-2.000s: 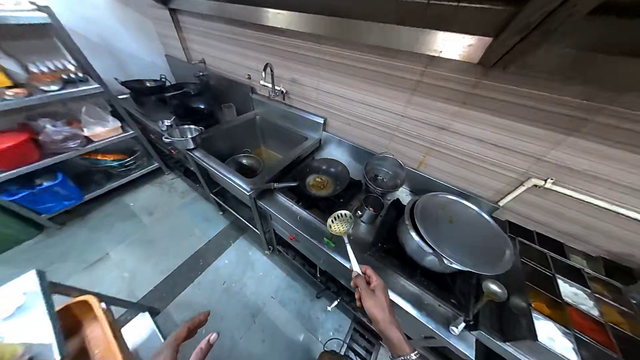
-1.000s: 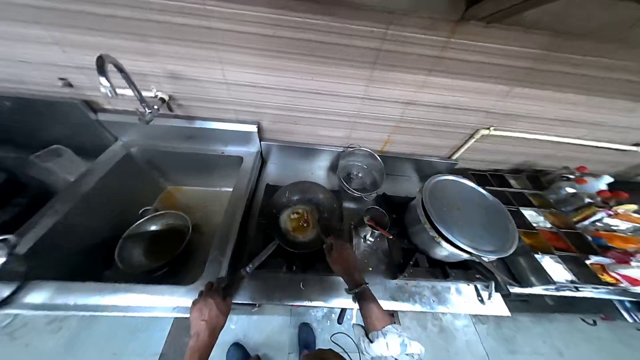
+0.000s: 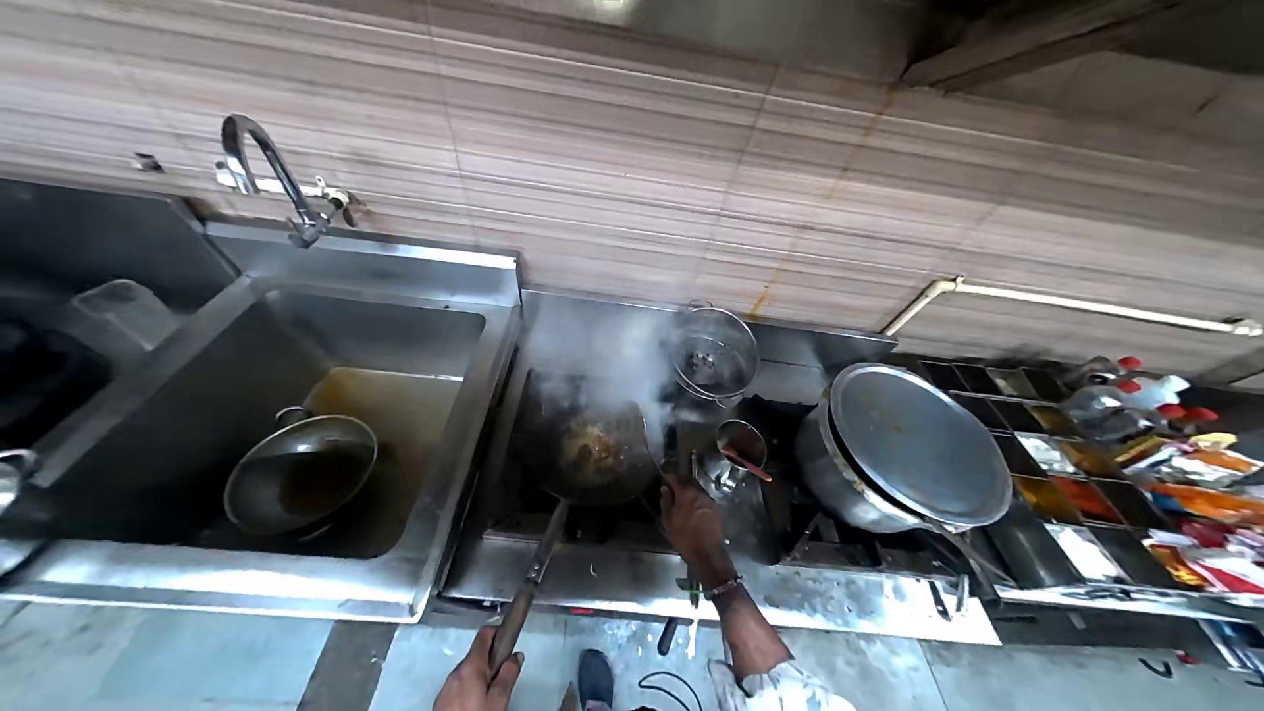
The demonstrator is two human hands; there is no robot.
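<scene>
A dark long-handled wok (image 3: 592, 454) stands over the left burner with cooked food in it, steam rising. My left hand (image 3: 481, 676) grips the end of its handle. At the wok's right rim, my right hand (image 3: 693, 518) has its fingers curled near a thin metal handle; how it is held is hard to make out. Just right of that hand stands a small metal container (image 3: 741, 446) with a reddish-brown utensil in it. A round wire-handled strainer or basket (image 3: 715, 354) is behind, against the backsplash.
A large aluminium pot (image 3: 839, 474) under a flat round lid (image 3: 920, 444) stands on the right. Left is a steel sink (image 3: 464, 395) holding a metal pan (image 3: 301, 474), below a tap (image 3: 267, 163). Spice compartments (image 3: 1057, 444) and packets (image 3: 1205, 494) lie far right.
Two seconds ago my right hand held a slotted skimmer in front of the stove; it is now at the wok's rim. My left hand has come onto the wok handle. Steam has appeared over the wok.
</scene>
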